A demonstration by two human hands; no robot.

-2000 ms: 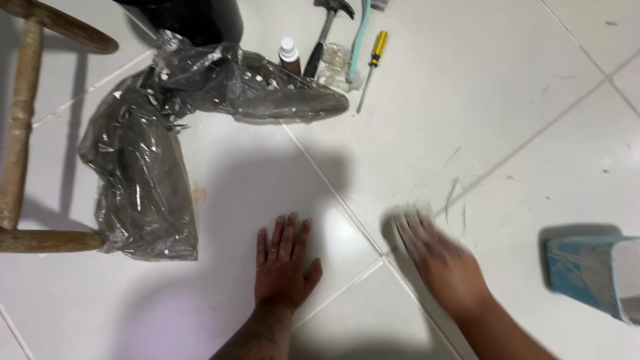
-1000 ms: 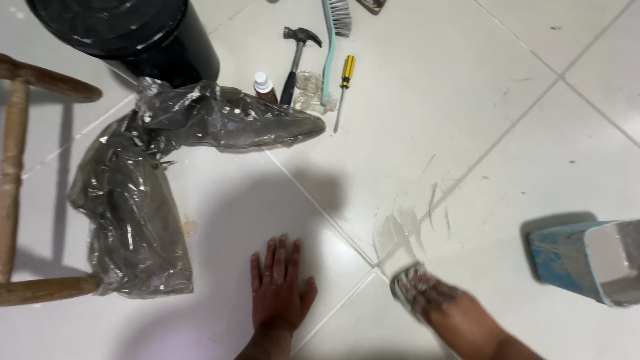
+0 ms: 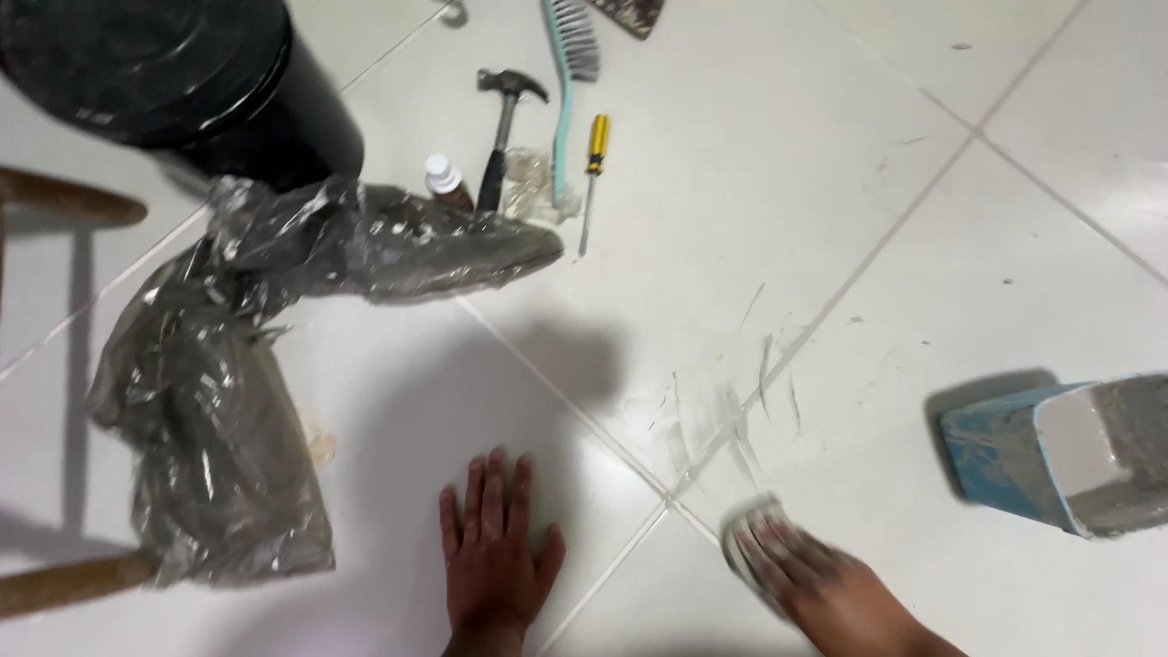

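Observation:
My left hand (image 3: 497, 547) lies flat on the white floor tiles (image 3: 593, 538), fingers spread, holding nothing. To its right, my right hand (image 3: 794, 566) presses a dark-edged pad or cloth (image 3: 744, 547), mostly hidden under the fingers, against the floor just right of a tile corner. Grey grout-like smears (image 3: 730, 429) mark the tile and the joint (image 3: 821, 319) above that hand. At the right stands or lies a blue container (image 3: 1004, 456) with grey paste (image 3: 1131, 456) inside and on its walls.
A grey plastic bag (image 3: 219, 438) bends around the left side, beside a black lidded bucket (image 3: 319, 119) and wooden chair parts (image 3: 73, 584). Farther off lie a claw hammer (image 3: 502, 119), a white-capped bottle (image 3: 445, 178), a turquoise brush (image 3: 563, 119) and a yellow-handled screwdriver (image 3: 595, 164).
My right hand has moved down across the tile joint, and smears it covered two seconds ago are exposed. My left hand stays flat on the floor. The view has shifted.

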